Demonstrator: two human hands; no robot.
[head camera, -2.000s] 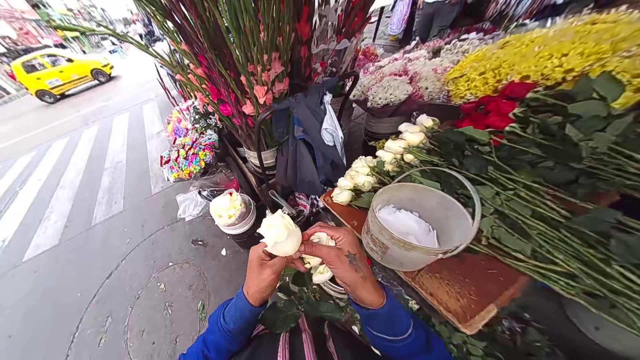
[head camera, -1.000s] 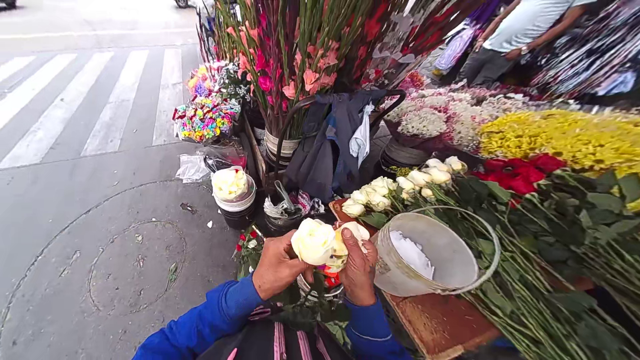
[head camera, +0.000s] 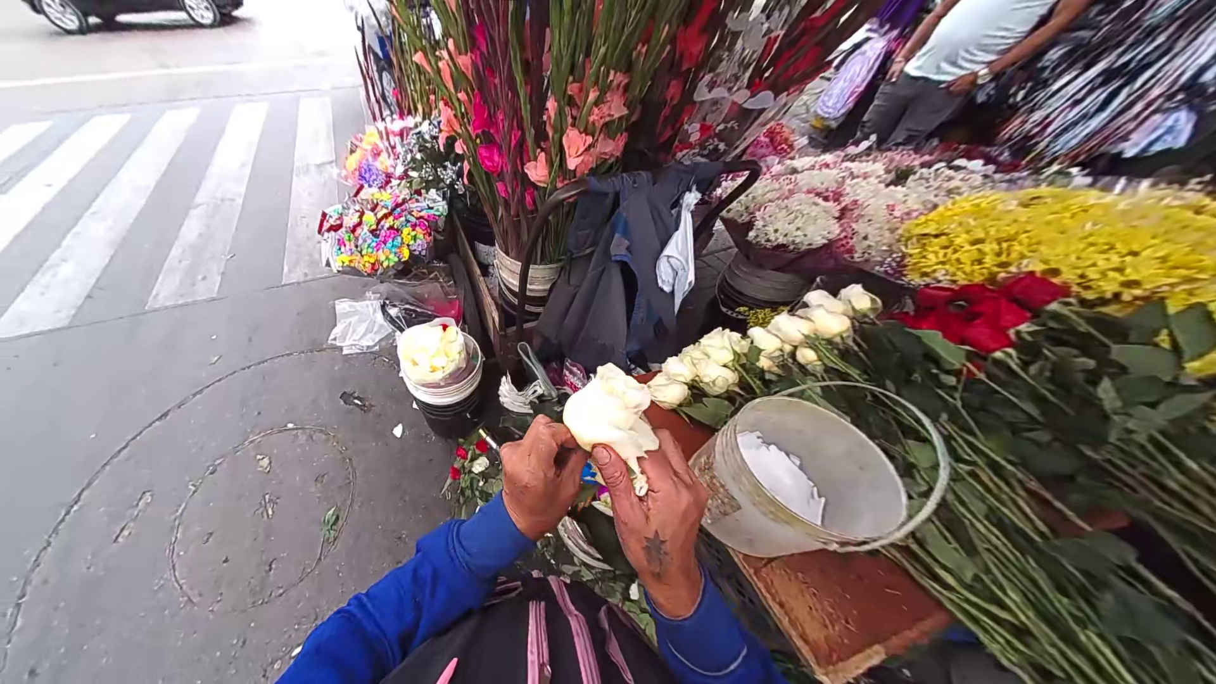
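A white rose (head camera: 608, 410) with opened petals is held in front of my chest. My left hand (head camera: 543, 475) pinches at the bloom's lower left side with thumb and fingers. My right hand (head camera: 657, 513) grips it from below right, its thumb against the base of the petals. To the right, a translucent plastic bucket (head camera: 807, 475) with paper inside leans on a wooden board (head camera: 841, 598). Behind it lies a row of white roses (head camera: 717, 356) with long stems. At the left, a bucket (head camera: 442, 366) holds loose pale petals.
Red roses (head camera: 988, 309), yellow flowers (head camera: 1064, 237) and pink-white flowers (head camera: 807, 209) fill the right. Tall gladioli (head camera: 570, 123) stand behind a dark jacket (head camera: 617, 256) draped on a metal frame. A person (head camera: 969, 66) stands at the back right. Pavement with a crosswalk (head camera: 209, 204) lies left.
The yellow taxi seen earlier is out of view, and a dark car shows at the upper left. Both hands have stayed together at the white rose. The view has shifted.
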